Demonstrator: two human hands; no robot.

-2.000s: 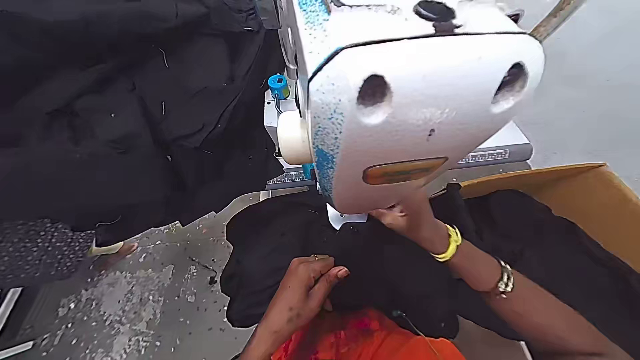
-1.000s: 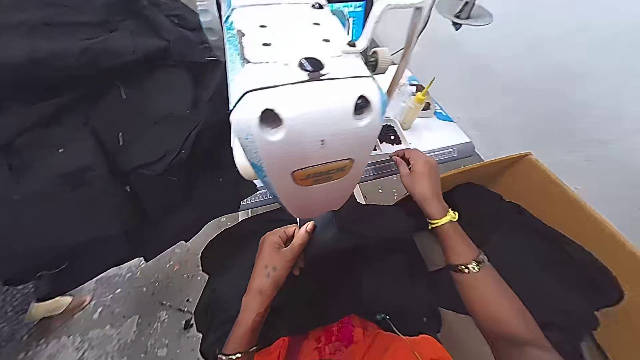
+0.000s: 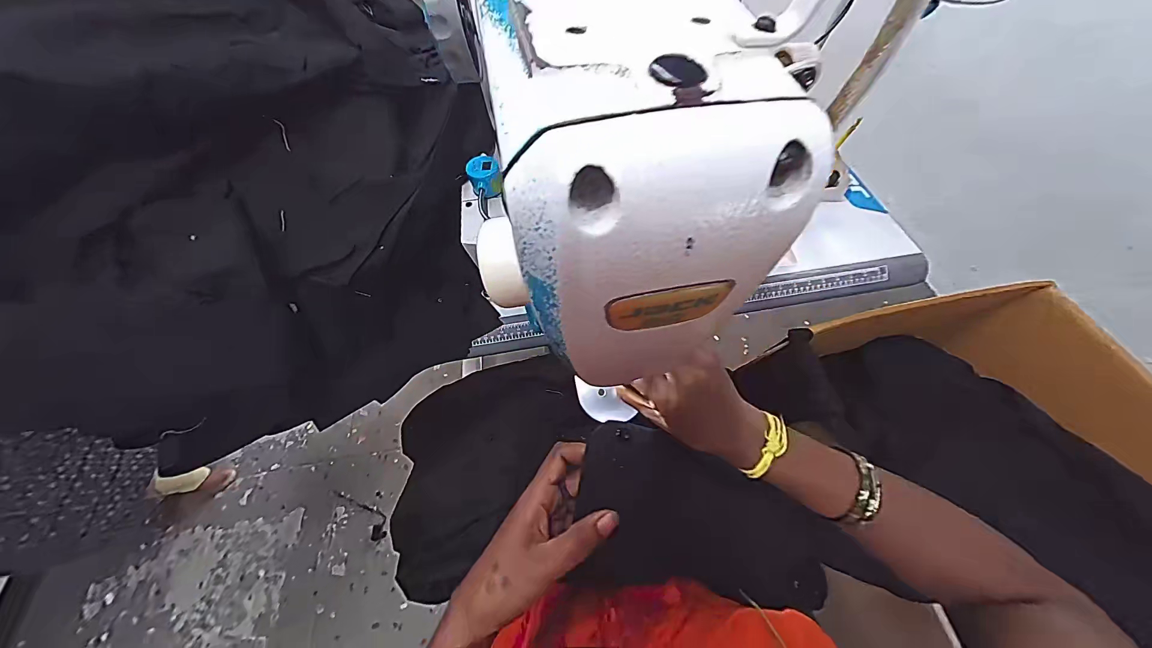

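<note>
The white head of a Jack button sewing machine (image 3: 666, 216) fills the upper middle. Below it, black fabric (image 3: 684, 513) lies over the work area and my lap. My left hand (image 3: 544, 540) holds the fabric's edge between thumb and fingers, just in front of the machine's white lower plate (image 3: 606, 399). My right hand (image 3: 693, 400), with a yellow band at its wrist, is raised under the right side of the machine head; its fingertips are partly hidden, and I cannot tell whether they hold something. A small dark round spot, perhaps a button (image 3: 623, 435), shows on the fabric near the plate.
A cardboard box (image 3: 972, 315) with black cloth stands at the right. Large black fabric (image 3: 225, 225) hangs at the left, with a person's foot (image 3: 216, 481) below it. The machine's base (image 3: 837, 274) extends behind the head. Scraps litter the grey floor (image 3: 198, 576).
My right hand has moved from the small parts beside the machine to beneath its head. My left hand has come away from the needle area and now grips the fabric lower down.
</note>
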